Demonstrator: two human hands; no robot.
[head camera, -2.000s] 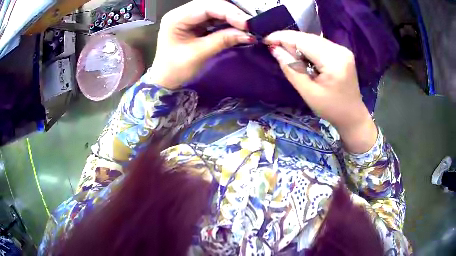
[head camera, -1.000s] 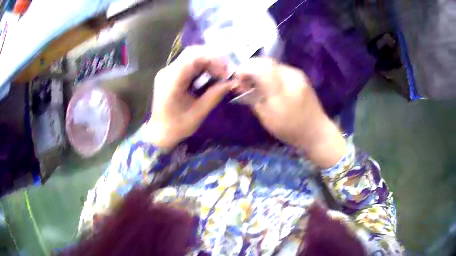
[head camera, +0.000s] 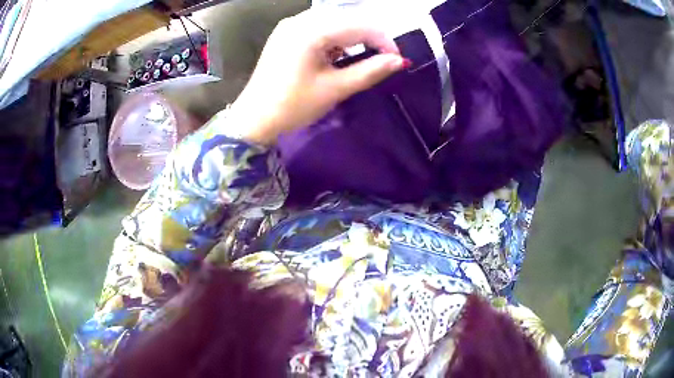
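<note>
My left hand (head camera: 318, 77) pinches the top edge of the dark purple garment (head camera: 355, 151) between thumb and fingers. A small white piece shows inside the curl of the fingers. A narrow white strip (head camera: 446, 77) hangs down over the garment to the right of my left hand. A thin pale angled line (head camera: 414, 125) lies on the purple front below it. Fine pale broken lines run across the cloth at upper right. My right hand is out of the picture; only its floral sleeve shows at the right edge. No needle or snips can be made out.
A translucent pink bin (head camera: 143, 140) stands on the floor at left. Above it is a tray of small spools or bobbins (head camera: 166, 70). A white-covered table edge (head camera: 96, 33) is at upper left. A blue-edged dark object (head camera: 617, 111) stands at upper right.
My right hand has left the garment and gone out of view to the right. My left hand stays at the cloth. The white strip and the angled line are now uncovered.
</note>
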